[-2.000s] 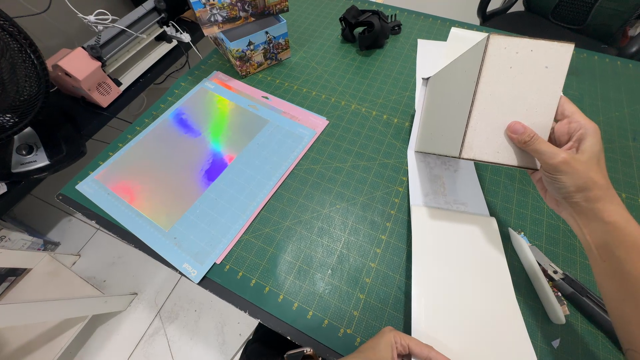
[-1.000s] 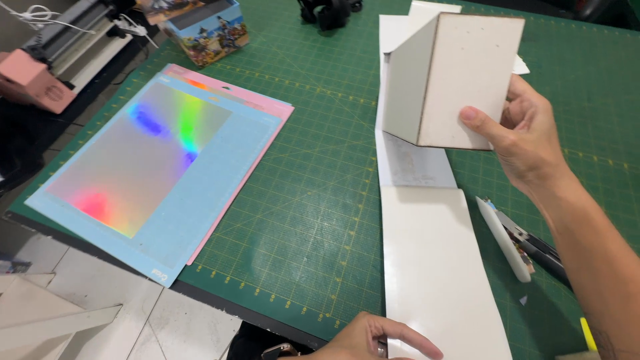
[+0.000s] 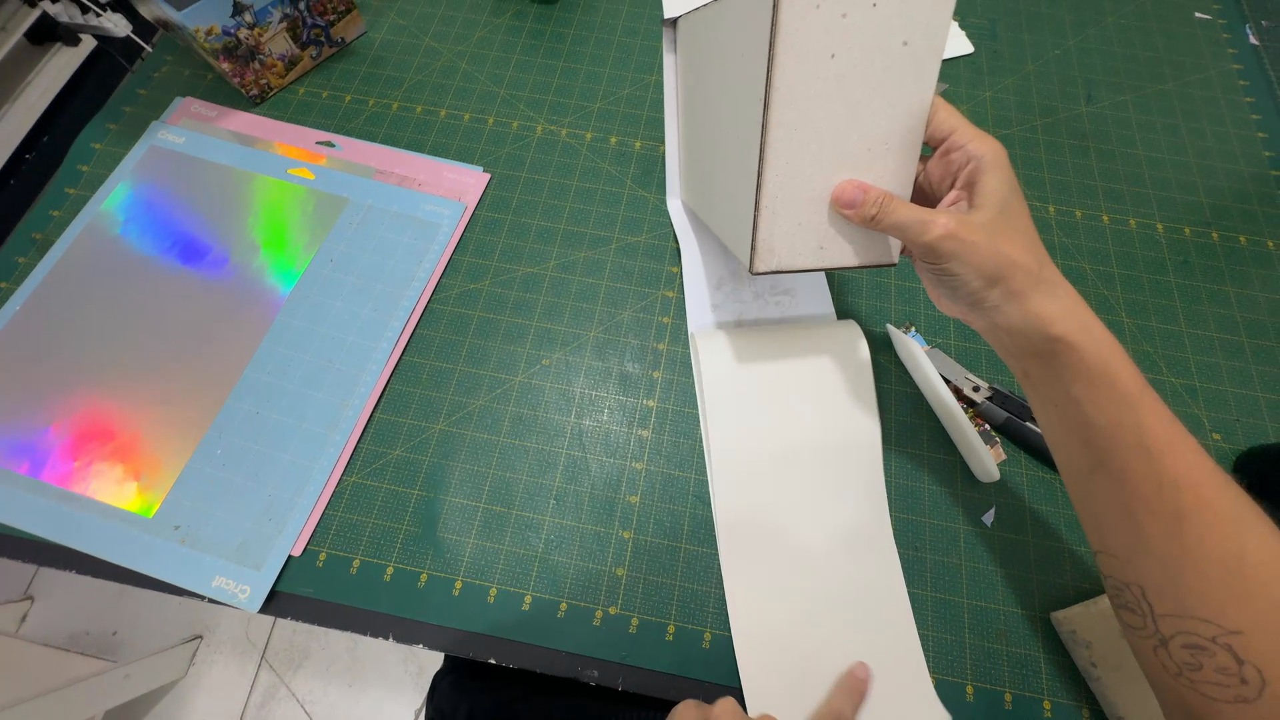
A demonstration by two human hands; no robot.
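My right hand (image 3: 960, 220) grips a chipboard box (image 3: 840, 140) by its lower right side, thumb on the near face. The box is tilted above the far end of a long white paper strip (image 3: 800, 500), whose paper backing is folded under it at a curled edge. At the bottom edge of the view, my left hand (image 3: 780, 700) rests on the strip's near end with a finger extended; most of it is out of view. A white bone folder (image 3: 945, 405) and a craft knife (image 3: 990, 400) lie right of the strip.
Blue and pink Cricut cutting mats (image 3: 330, 400) lie at the left, with a holographic sheet (image 3: 200, 300) on the blue one. A printed box (image 3: 265, 40) stands at the far left. A green gridded cutting mat (image 3: 540, 350) covers the table. A cream piece (image 3: 1090, 660) lies lower right.
The view has moved closer to the strip. My right hand still holds the box, now turned so that its side wall shows more. My left hand is lower in view.
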